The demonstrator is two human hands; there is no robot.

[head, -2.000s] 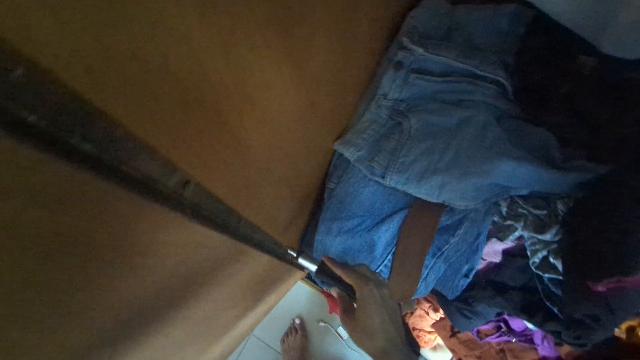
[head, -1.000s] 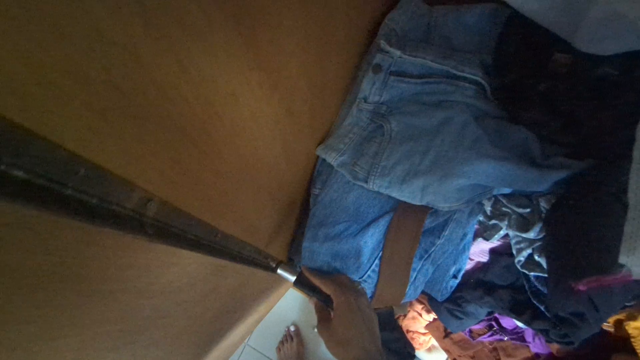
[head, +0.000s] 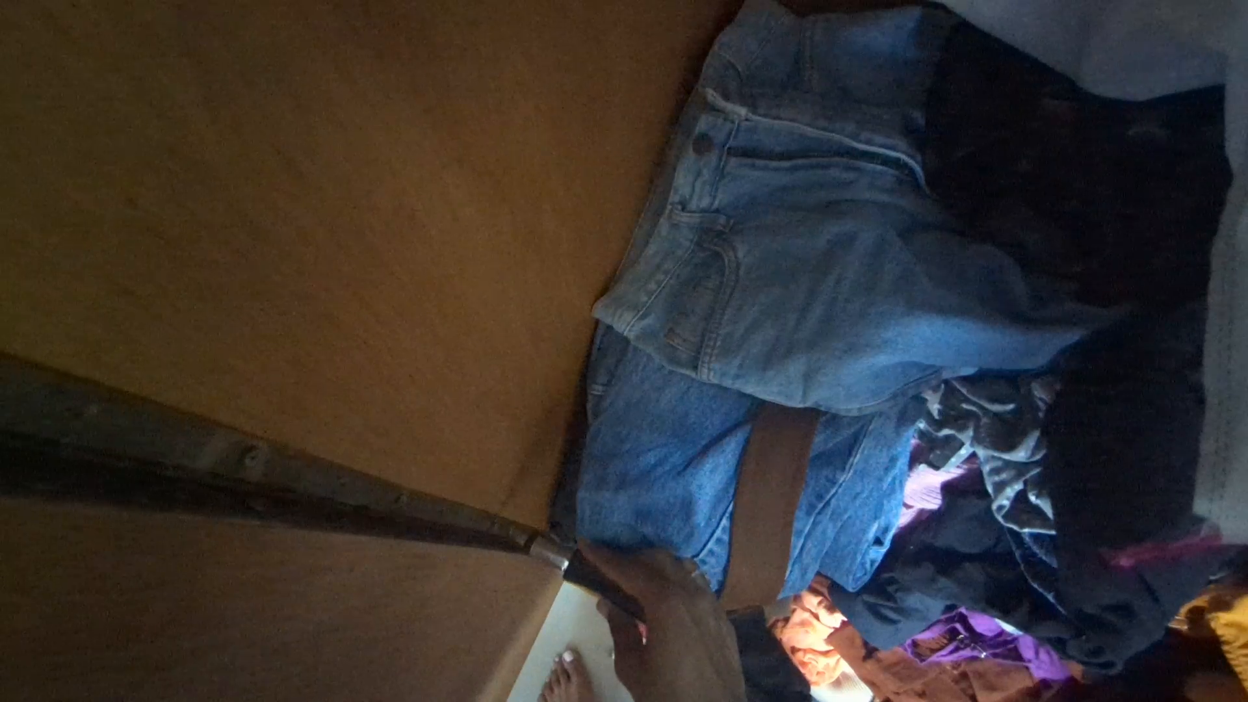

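Note:
At the bottom centre my right hand is closed around the dark handle of a long, dark, bar-like object. A shiny metal collar sits where the handle meets the bar. The bar looks wide at the left edge of the view and narrow at my hand. Just above and right of my hand lie blue denim jeans with a brown strip across them. Lighter denim jeans with a button and pocket overlap them. My left hand is out of view.
A brown, wood-like panel fills the left side. Dark cloth lies at the right, with purple, orange and yellow cloth lower down. A bare foot stands on pale floor tiles at the bottom.
The bar's wide end sits lower in the view than before, and my right hand, still gripping the handle, also appears slightly lower. The jeans show no clear change.

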